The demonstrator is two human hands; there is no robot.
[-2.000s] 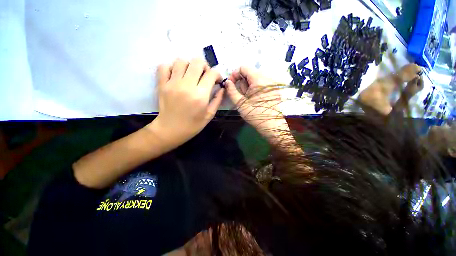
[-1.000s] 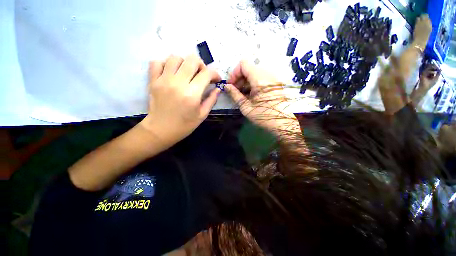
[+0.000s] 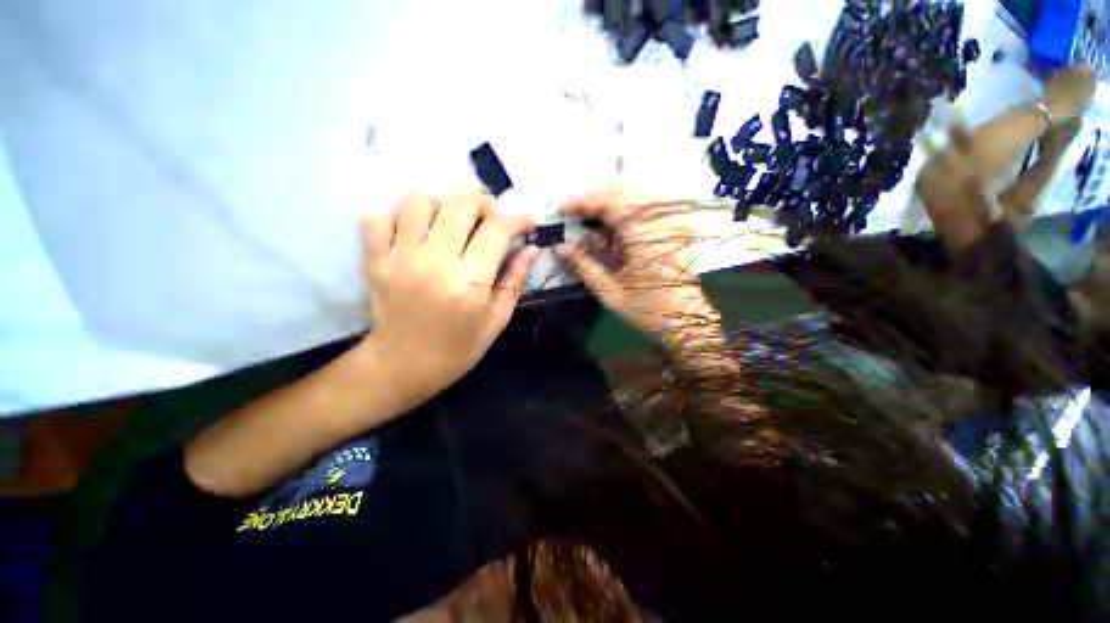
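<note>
A small black moulded part (image 3: 548, 235) is between the fingertips of both hands, just above the near edge of the white table covering. My left hand (image 3: 444, 286) grips its left end between thumb and finger. My right hand (image 3: 633, 262) is at the part's right end, fingers curled and apart; whether its fingertips touch the part is hard to tell. Strands of hair partly hide my right hand and forearm. Another black part (image 3: 491, 169) lies on the covering just beyond my left fingers.
An upper pile of black parts (image 3: 670, 22) lies at the far edge. A wider right-hand pile (image 3: 840, 134) lies to the right. Another person's hands (image 3: 992, 170) are beyond it, near a blue bin (image 3: 1057, 31). Dark specks dot the white covering (image 3: 219, 146).
The view has tilted and shifted. The held part now shows more of its length between the hands, and my right fingertips are slightly further from my left ones. The neighbour's hands have moved.
</note>
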